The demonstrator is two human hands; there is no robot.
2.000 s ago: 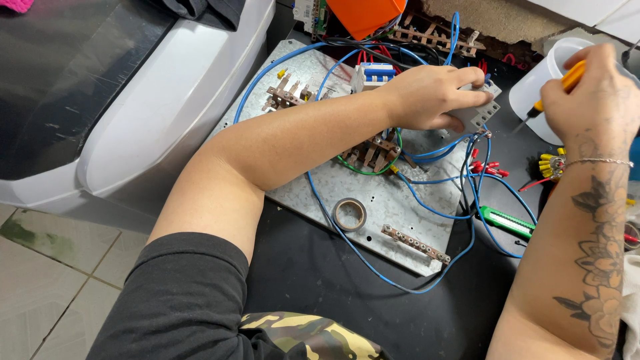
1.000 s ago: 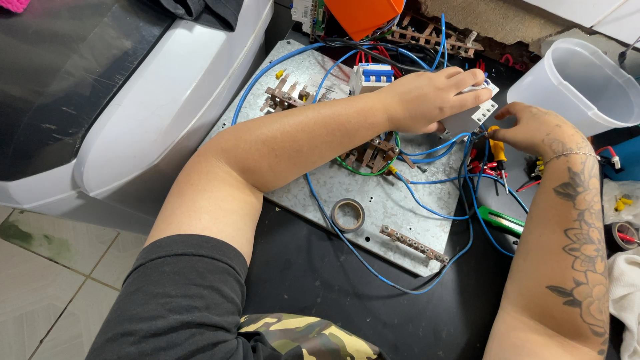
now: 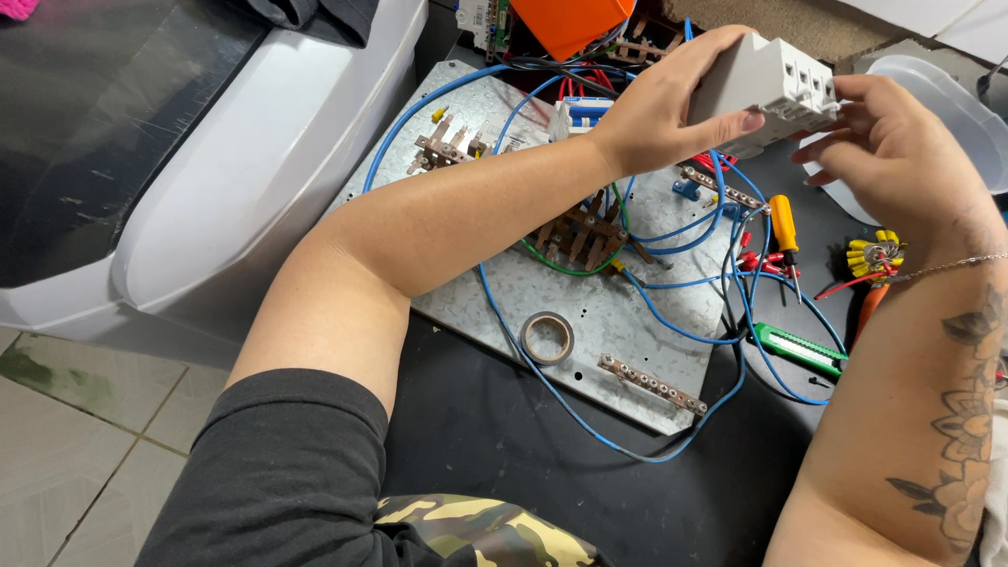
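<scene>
My left hand (image 3: 669, 102) grips a light grey modular electrical device (image 3: 776, 94) with square terminal openings, tilted above the upper right of a galvanized metal plate (image 3: 543, 291). The fingers of my right hand (image 3: 874, 142) are at the device's right end; whether they grip it is unclear. Below it, a copper terminal bar (image 3: 724, 189) and blue wires lie at the plate's edge. A yellow-handled screwdriver (image 3: 784, 228) rests beside the plate near red crimp terminals (image 3: 760, 261). My left forearm partly covers a circuit breaker with blue levers (image 3: 584, 114) and copper busbars (image 3: 583, 236).
A roll of tape (image 3: 546, 339) and another terminal bar (image 3: 652, 384) are on the plate's near part. To the right lie a green utility knife (image 3: 799, 350) and yellow crimp terminals (image 3: 876, 253). A translucent plastic tub (image 3: 937, 102) stands behind my right hand. An orange object (image 3: 571, 24) is at the top.
The yellow screwdriver, in my right hand two seconds ago, now lies beside the plate. My left hand has raised and turned the grey device, and my right hand has come up to its right end.
</scene>
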